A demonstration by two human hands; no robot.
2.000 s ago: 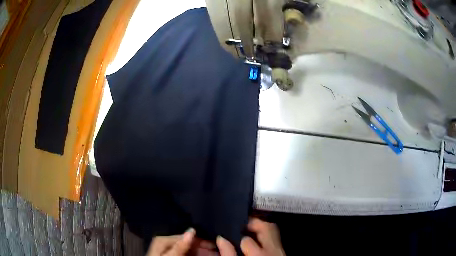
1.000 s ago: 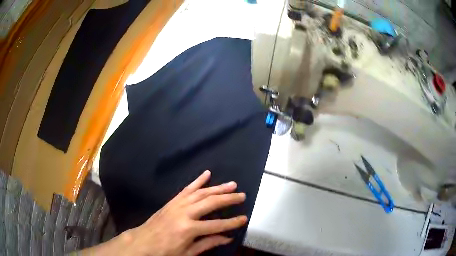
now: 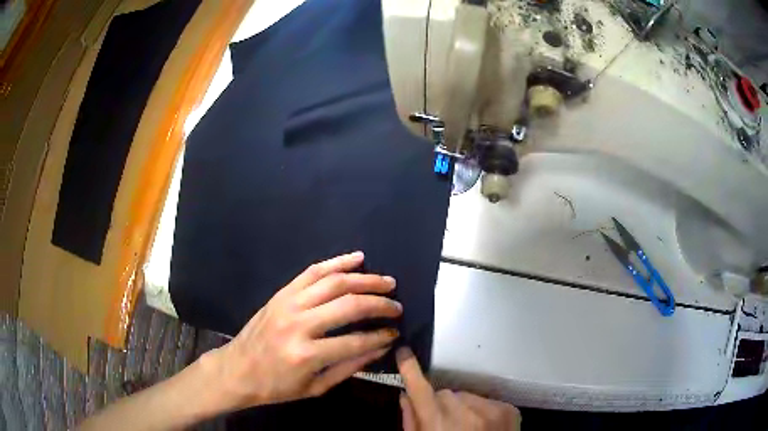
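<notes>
A large dark garment piece [image 3: 312,185] lies on the white machine table, its right edge running under the blue presser foot [image 3: 441,162]. My left hand [image 3: 316,332] lies flat on the lower part of the cloth, fingers slightly spread and pointing right. My right hand [image 3: 450,408] is at the table's front edge, partly cut off by the bottom of the picture. Its index fingertip presses on the cloth's lower right corner, and its other fingers look curled. The cream-white sewing machine head [image 3: 455,67] stands above the cloth's right edge.
Blue-handled snips [image 3: 642,271] lie on the bed to the right, near loose thread ends [image 3: 566,202]. A narrow black panel [image 3: 118,126] lies on the cardboard [image 3: 42,286] at left. A tape ruler [image 3: 589,396] runs along the front edge. A control panel [image 3: 749,352] is far right.
The cloth has moved forward under the presser foot, so its lower edge now lies near the table's front edge. My left hand stays flat on it. My right hand has come back into view, touching the corner.
</notes>
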